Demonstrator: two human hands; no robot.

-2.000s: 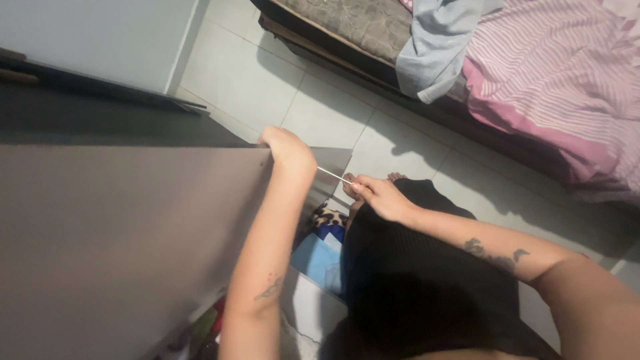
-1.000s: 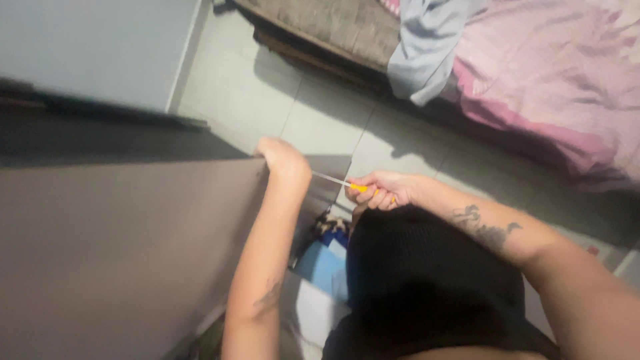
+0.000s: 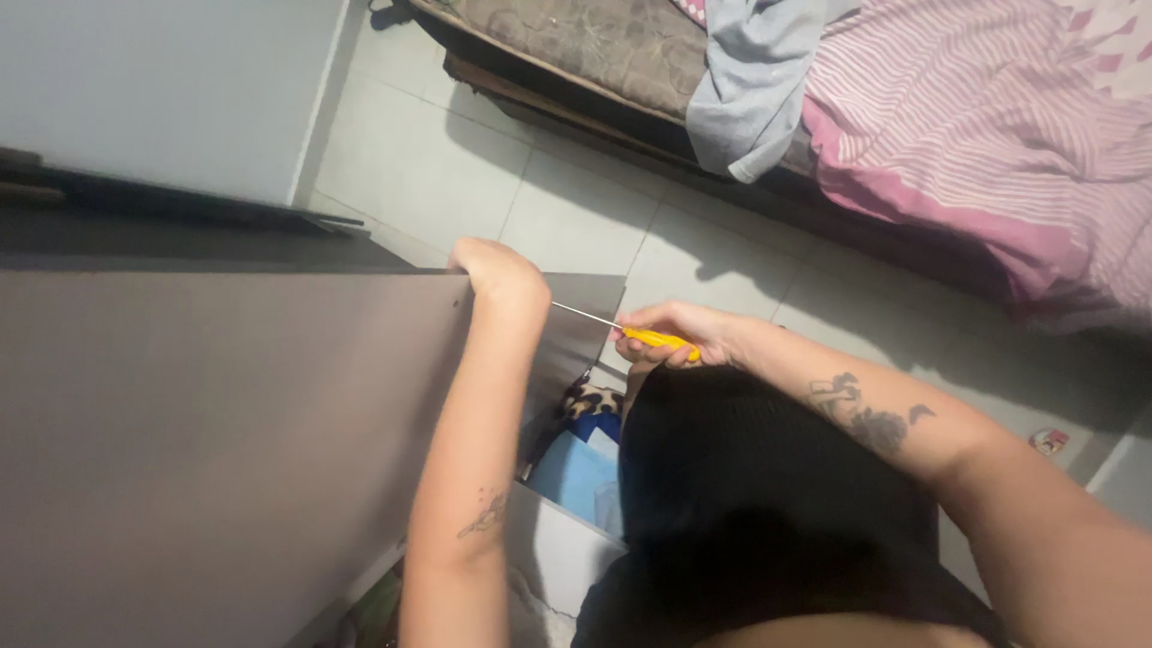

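Note:
My right hand is closed around the yellow handle of a screwdriver, whose thin metal shaft points left toward my other wrist. The shaft's tip is hidden behind that wrist. My left hand is bent over the top edge of a large grey-brown furniture panel, near its right corner; its fingers are out of sight, so what they hold cannot be told. A small dark hole shows in the panel beside the wrist. Another grey panel stands beyond my left forearm.
A bed with a patterned mattress, a grey cloth and a pink striped sheet lies across the tiled floor. Below my hands is an open drawer with blue items and leopard-print cloth. A wall stands at upper left.
The yellow screwdriver handle, covered by my right hand two seconds ago, now shows between my fingers. My left hand remains over the panel's edge.

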